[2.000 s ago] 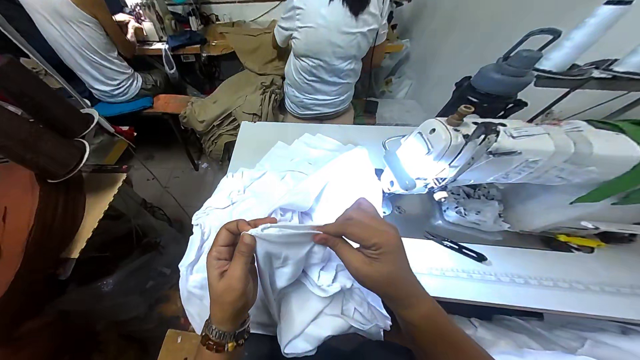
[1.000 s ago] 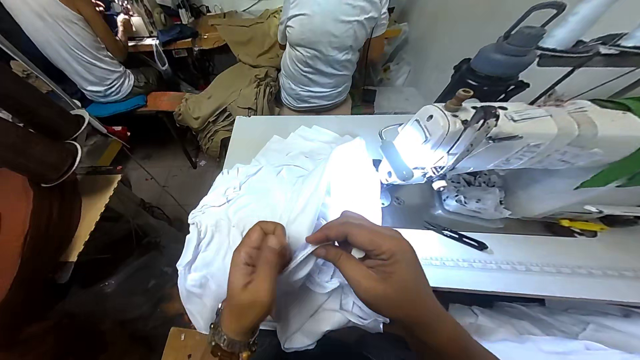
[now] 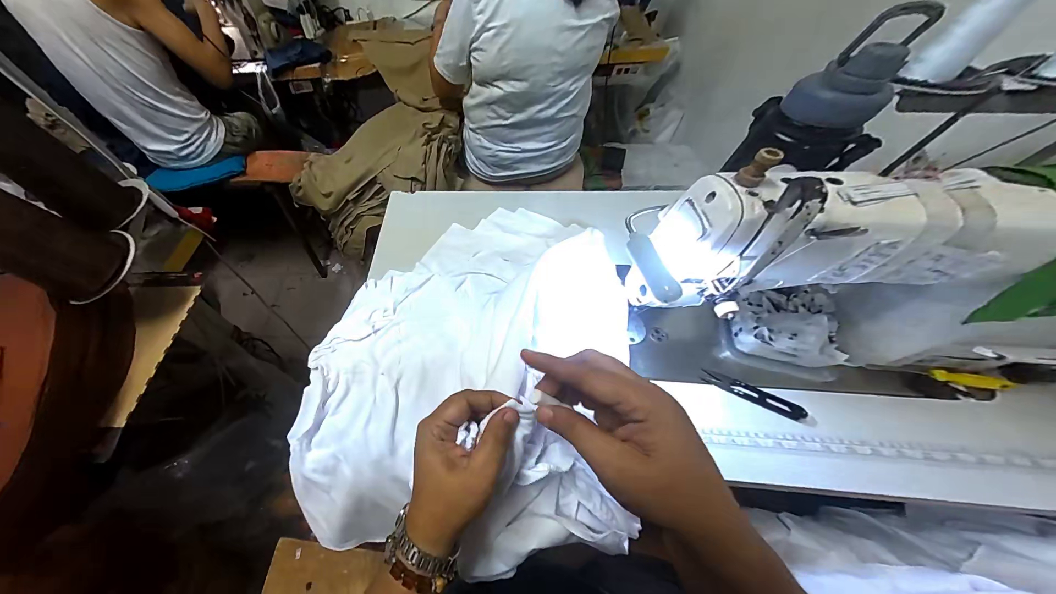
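Gathered white fabric (image 3: 396, 355) is heaped over the left part of the sewing table and hangs off its front edge. A fold of it is pinched between the thumb and fingers of my left hand (image 3: 462, 462). Close beside that fold is my right hand (image 3: 635, 437), its thumb and forefinger a little apart at the cloth; whether they grip it is hard to tell. A white industrial sewing machine (image 3: 825, 223) with its lamp lit stands to the right of the fabric.
Black thread snips (image 3: 755, 394) lie on the table (image 3: 907, 474) below the machine, near a measuring scale. A yellow-handled tool (image 3: 973, 379) and a dark bottle (image 3: 841, 91) are at the right. Two people sit beyond the table, near piled khaki cloth (image 3: 388, 157).
My hands have shifted on the cloth. The edge stretched between both hands two seconds ago is now bunched at my left fingertips, and my right forefinger has lifted from my thumb.
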